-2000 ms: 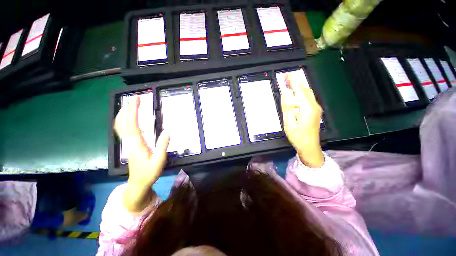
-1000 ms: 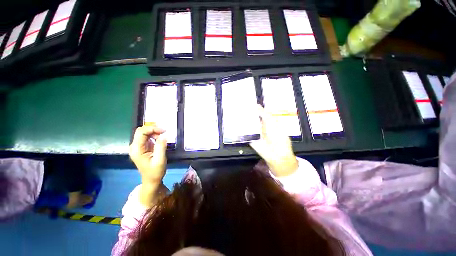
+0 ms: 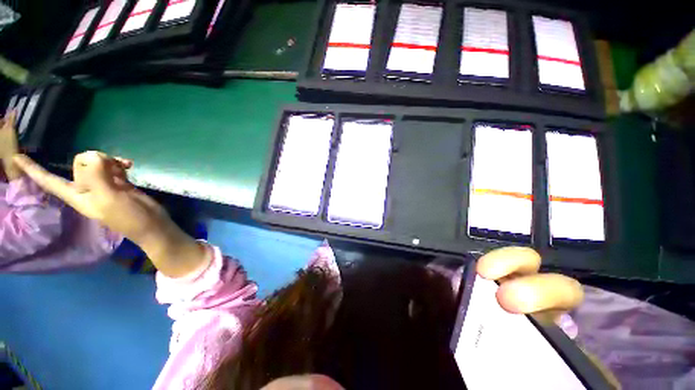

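Observation:
My right hand [image 3: 533, 286] grips a smartphone [image 3: 507, 343] with a white lit screen, close to my body at the bottom right, its lower end cut off by the frame. My left hand [image 3: 107, 190] is off to the left, raised with the index finger stretched out and nothing in it. The near black phone tray [image 3: 427, 244] holds several phones. The two left ones [image 3: 301, 164] have white screens; the two right ones [image 3: 501, 183] show an orange band. The middle slot [image 3: 429, 179] has no phone.
A far tray [image 3: 381, 93] holds several phones with red bands. Stacked trays [image 3: 129, 57] stand at the upper left. A pale yellow-green wrapped roll [image 3: 663, 80] is at the right. Another person's hand [image 3: 9, 145] and pink sleeve show at the left edge.
The middle phone has left its slot and is in my right hand near my body. My left hand has moved off the tray to the left. The view has turned left.

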